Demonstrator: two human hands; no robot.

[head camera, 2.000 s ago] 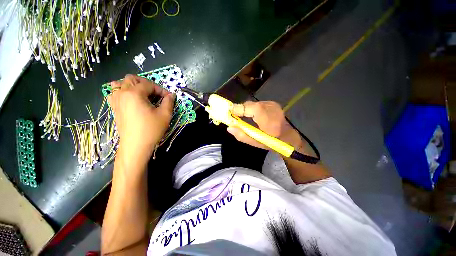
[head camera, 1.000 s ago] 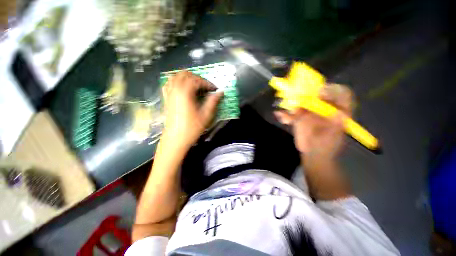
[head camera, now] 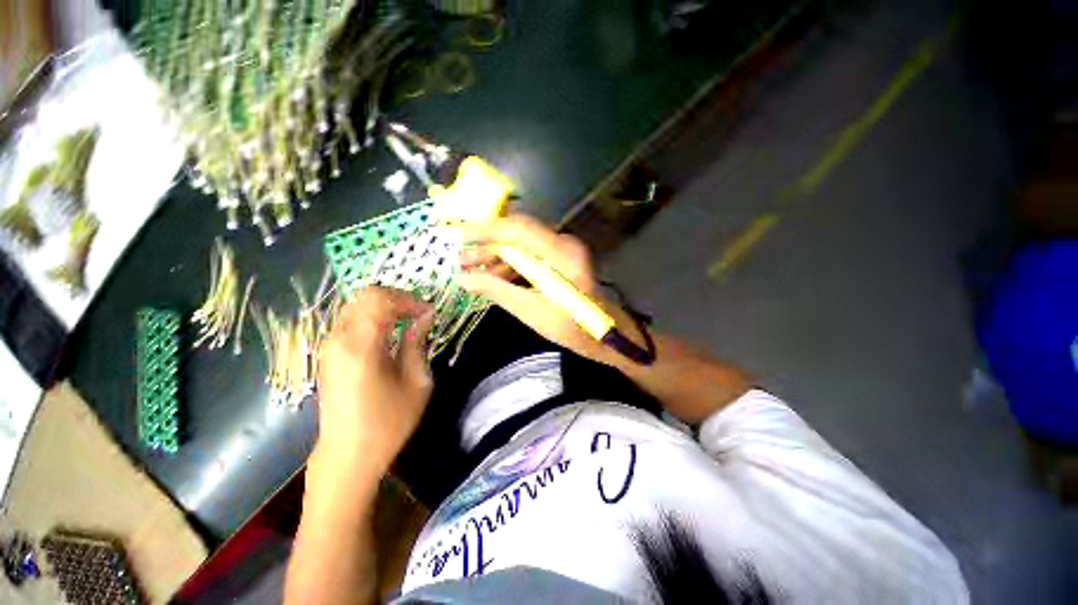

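The green circuit board panel (head camera: 381, 245) lies on the dark bench mat, its right and lower parts partly covered by my hands. My right hand (head camera: 546, 274) holds the yellow soldering iron (head camera: 547, 287) over the panel's right side. Its dark tip points away from me, past the panel's far edge and near small white scraps (head camera: 396, 182). My left hand (head camera: 376, 360) is at the panel's lower left edge, fingers bent; whether it pinches a wire cannot be made out. Thin lead wires (head camera: 287, 355) lie left of the panel, with a smaller pile (head camera: 221, 304) farther left.
A large mass of wired boards (head camera: 266, 101) lies at the far side. A green board strip (head camera: 157, 378) lies at left. A white sheet (head camera: 118, 112) with yellow-green bunches, cardboard (head camera: 112, 461) and a dark part block (head camera: 89, 567) are farther left. A blue bin (head camera: 1040, 337) stands at right.
My right hand has brought the iron back from the right to the panel, its tip now beyond the far edge. My left hand has moved down the panel towards me. The camera view has shifted.
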